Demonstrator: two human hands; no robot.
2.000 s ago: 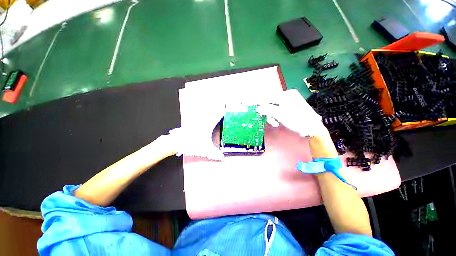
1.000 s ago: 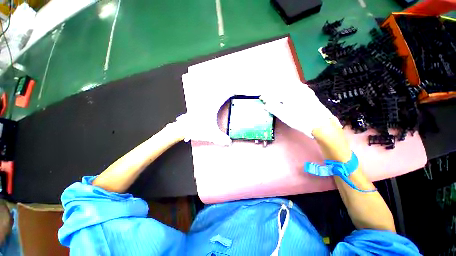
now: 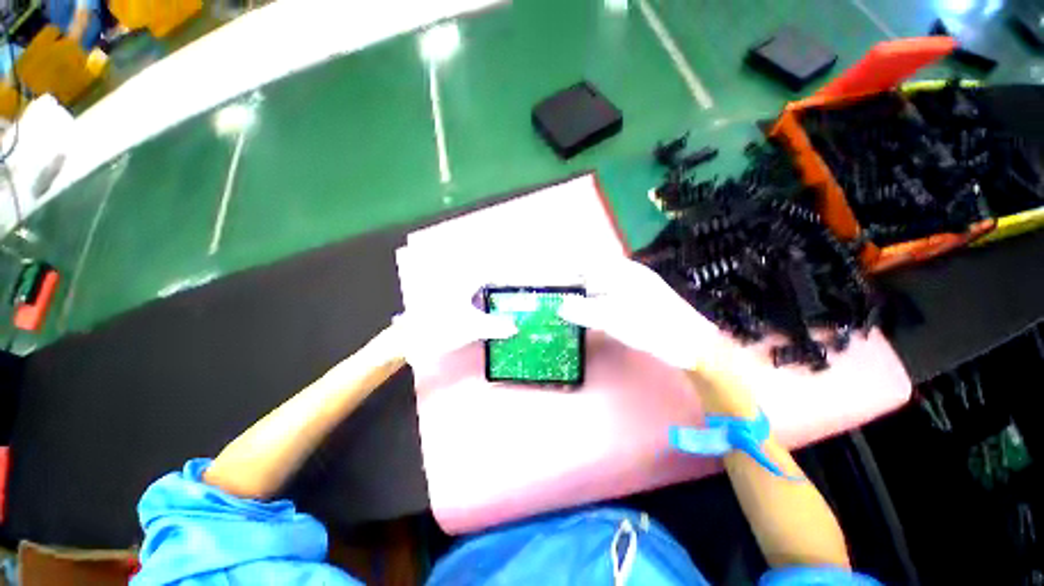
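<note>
A green circuit board (image 3: 536, 353) lies in a black housing (image 3: 489, 364) on the pink foam mat (image 3: 550, 458), its black rim showing around the board. My gloved left hand (image 3: 441, 326) is at the housing's left side, with its fingers over the board's upper left. My gloved right hand (image 3: 641, 315) is at the upper right, with its fingertips on the board's upper right part. The fingertips blur into the white glare, so the exact finger contact is hard to see. A blue wrist strap (image 3: 721, 436) is on my right wrist.
A heap of black comb-like pieces (image 3: 761, 258) lies right of the mat. Beyond it is an open orange parts box (image 3: 833, 195) full of them. Black cases (image 3: 577, 118) sit on the green belt (image 3: 343, 149). A board tray (image 3: 973, 458) is low at the right.
The board now sits level inside the black rim; earlier it was tilted above the housing. Both hands have moved onto its upper part. The camera view has shifted, and more belt shows.
</note>
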